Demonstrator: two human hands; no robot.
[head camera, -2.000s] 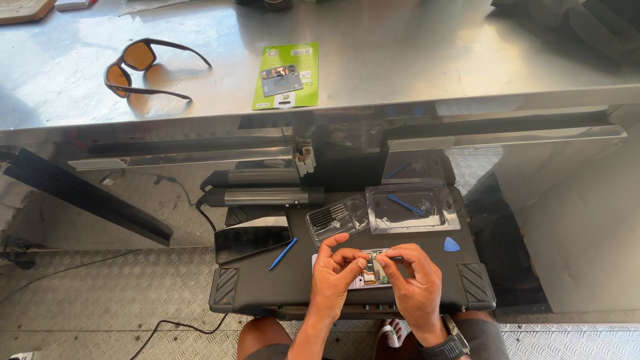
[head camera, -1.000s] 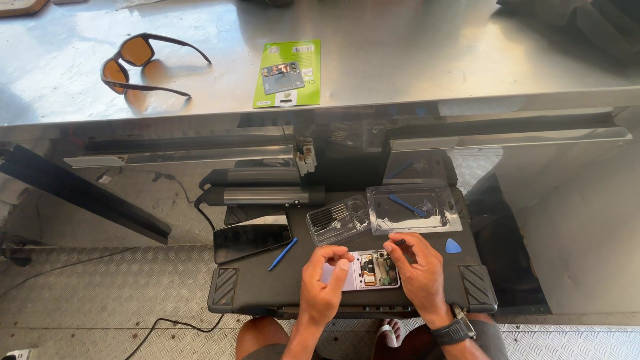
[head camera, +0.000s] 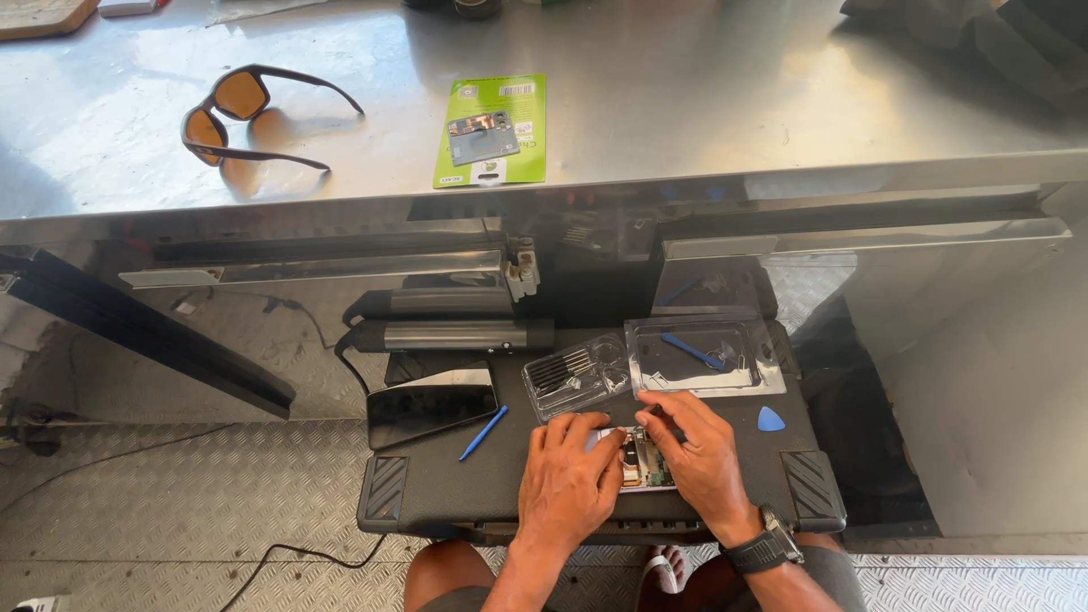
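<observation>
An opened phone (head camera: 653, 466) with bare circuitry lies on the black case. My left hand (head camera: 571, 476) rests over its left end, fingers on the frame, gripping or steadying it; which of the two I cannot tell. Above the phone's upper right edge is my right hand (head camera: 693, 455), thumb and index finger pinched on a small dark part or tool, mostly hidden. Behind the hands sits a clear plastic tray of screwdriver bits (head camera: 568, 374). Beside it is another clear plastic tray (head camera: 769, 374) with a blue pry tool (head camera: 693, 350) in it.
Left on the black case (head camera: 442, 501) are a dark phone screen (head camera: 433, 406) and a blue spudger (head camera: 483, 433). A blue triangular pick (head camera: 771, 419) lies right. Behind stands a corded cylindrical tool (head camera: 459, 336). Sunglasses (head camera: 246, 153) and a green package (head camera: 491, 170) lie on the metal counter (head camera: 680, 93).
My left hand has moved right, onto the opened phone's left part. My right hand has come down over the phone's upper edge, its fingertips now around a small dark item.
</observation>
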